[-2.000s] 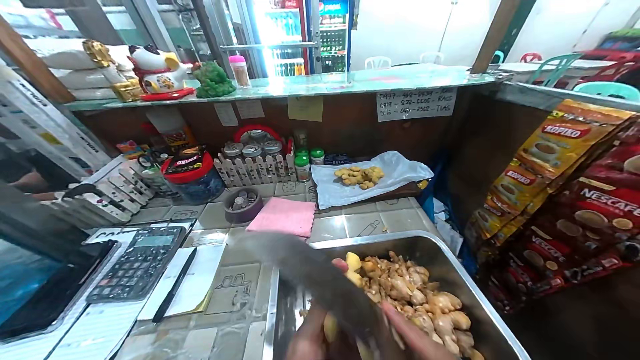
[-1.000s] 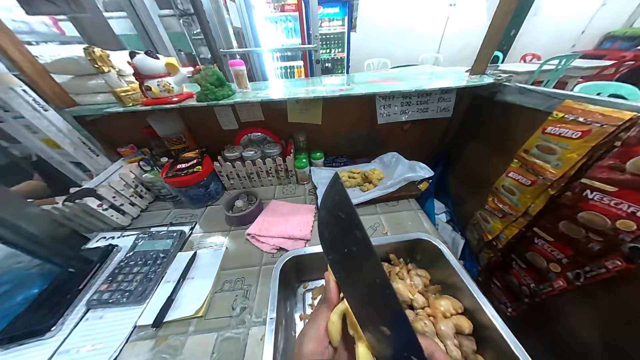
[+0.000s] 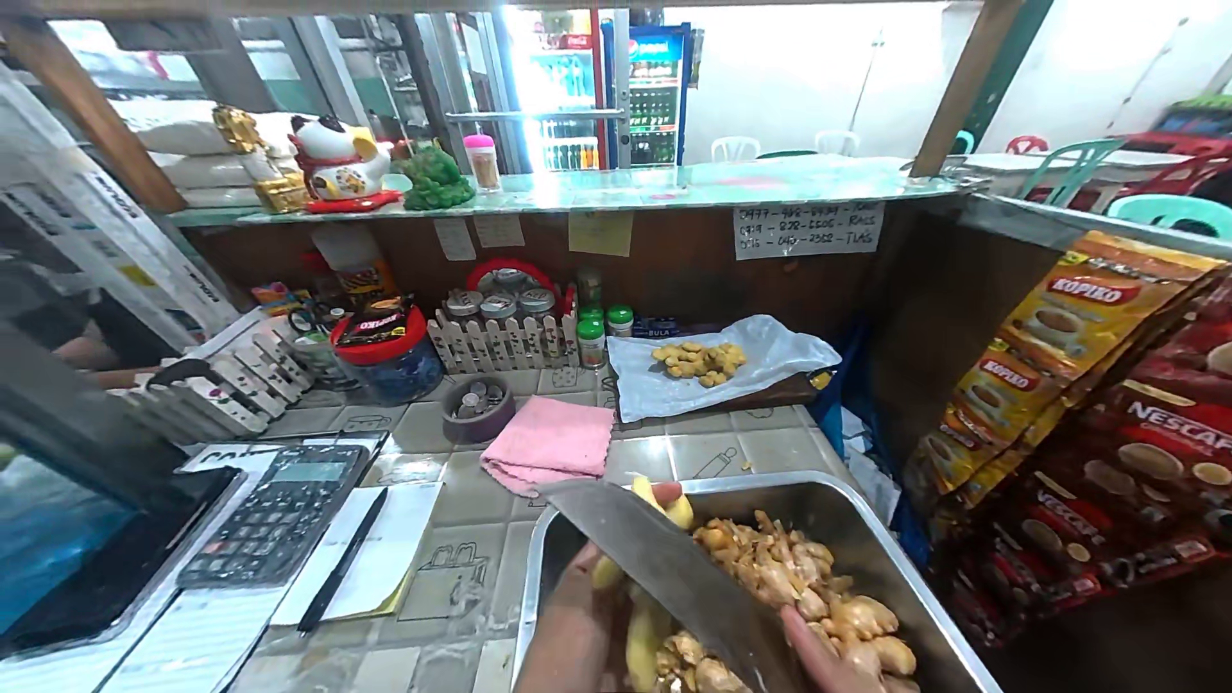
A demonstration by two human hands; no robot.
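My left hand is closed around a peeled, yellow piece of ginger root over the left part of a steel tray. In my right hand is a wide-bladed knife, its blade slanting up and left across the ginger; the handle is out of view. Unpeeled ginger roots fill much of the tray beneath both hands. Beyond the tray, several peeled ginger pieces lie on a white plastic sheet.
A folded pink cloth and a bowl of coins lie behind the tray. To the left are a calculator, a pen and papers. Coffee sachets hang at the right. A glass shelf runs above the tiled counter.
The knife has swung from a steep position, one second ago, to a lower slant pointing left over the ginger. The pink cloth looks shifted slightly since two seconds ago.
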